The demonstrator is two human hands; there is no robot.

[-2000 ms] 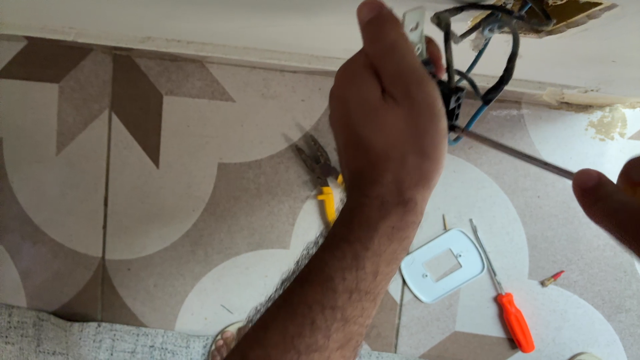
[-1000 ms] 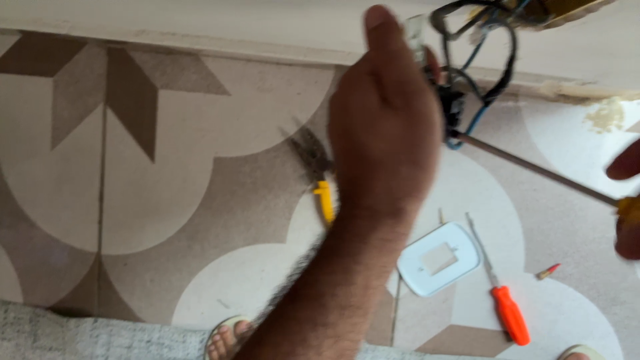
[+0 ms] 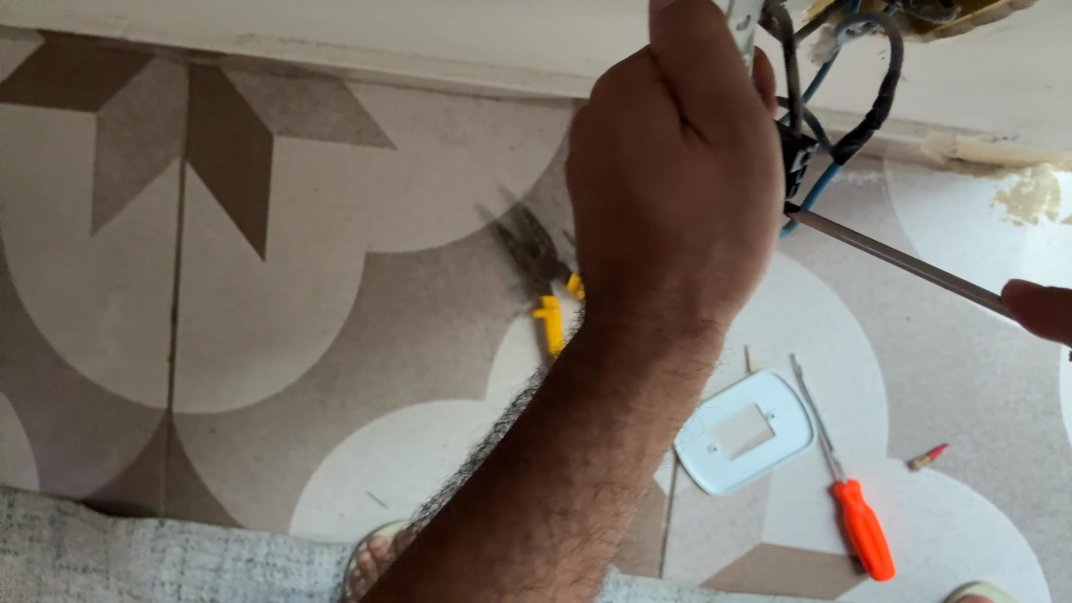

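Note:
My left hand (image 3: 678,167) is closed around an electrical outlet module, whose metal mounting strap (image 3: 744,25) sticks up past the thumb and whose black body (image 3: 796,159) shows at the hand's right side. Black and blue wires (image 3: 879,109) loop from the module toward the wall opening. At the right edge, part of my right hand (image 3: 1038,310) has its fingertip on the shaft of a screwdriver (image 3: 904,260); its handle is out of view. The screwdriver's tip meets the lower end of the module.
Pliers with yellow handles (image 3: 548,322) lie on the tiled floor, partly behind my left wrist. A white outlet cover plate (image 3: 708,469), an orange-handled screwdriver (image 3: 867,532) and a small red-tipped piece (image 3: 930,456) lie lower right. The wall opening (image 3: 963,21) is at top right; a cloth (image 3: 167,553) lies along the bottom.
My right hand's fingers, apart from the shaft one second ago with the yellow handle showing, are now at the shaft again. My left hand keeps its hold on the module.

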